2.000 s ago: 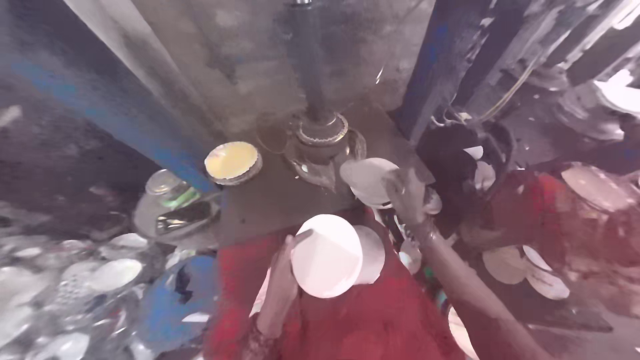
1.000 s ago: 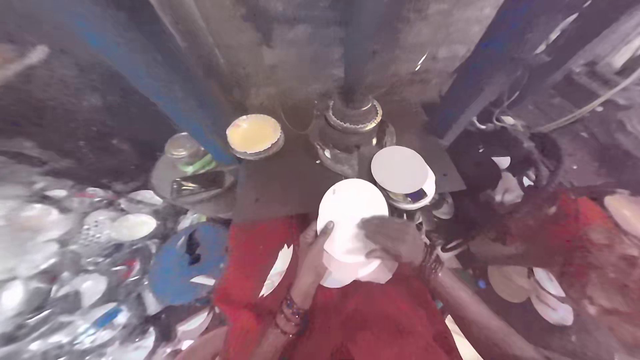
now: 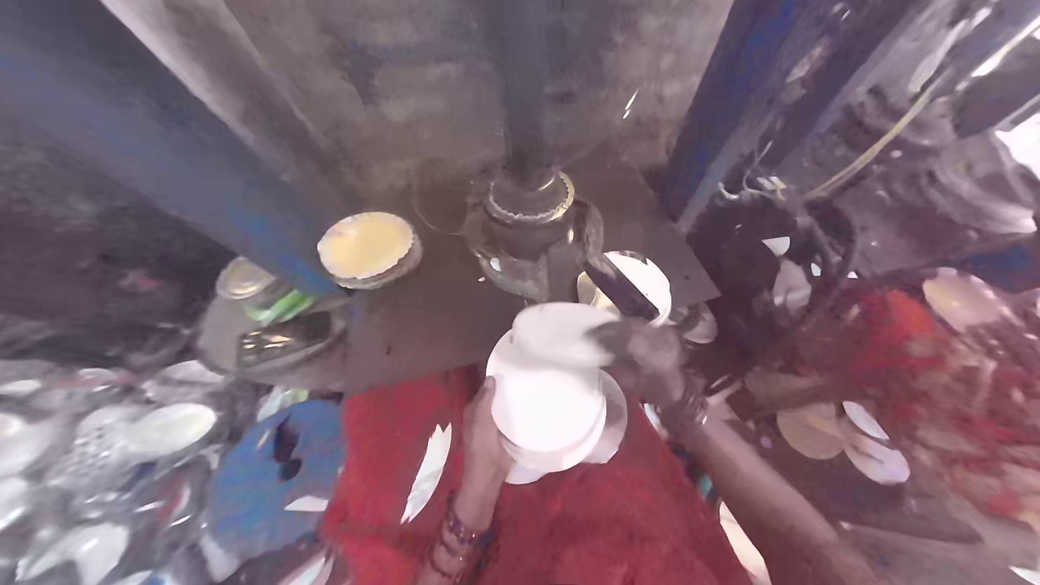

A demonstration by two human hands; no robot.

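Note:
My left hand (image 3: 485,426) grips the left edge of several white round discs (image 3: 548,410), stacked over the red cloth on my lap. Blurred by motion, my right hand (image 3: 646,353) holds another white disc (image 3: 561,333) by its right edge, above the top of that stack. Behind the right hand, a shallow round holder (image 3: 650,280) with white material in it sits at the right of the dark board, a dark flat piece lying across it. A round metal press or die (image 3: 530,199) stands at the board's middle, under a vertical shaft.
A fluted-edged dish with yellowish content (image 3: 367,246) sits at the board's left (image 3: 431,325). Beyond it is a tray with a dark block (image 3: 284,337). A blue round object (image 3: 276,479) and many pale discs lie at left. Blue posts flank the board. Red cloth and pale discs lie at right.
My right hand has moved up from the stack's lower right and now holds a disc above it. The pale disc seen over the holder one second ago no longer covers it.

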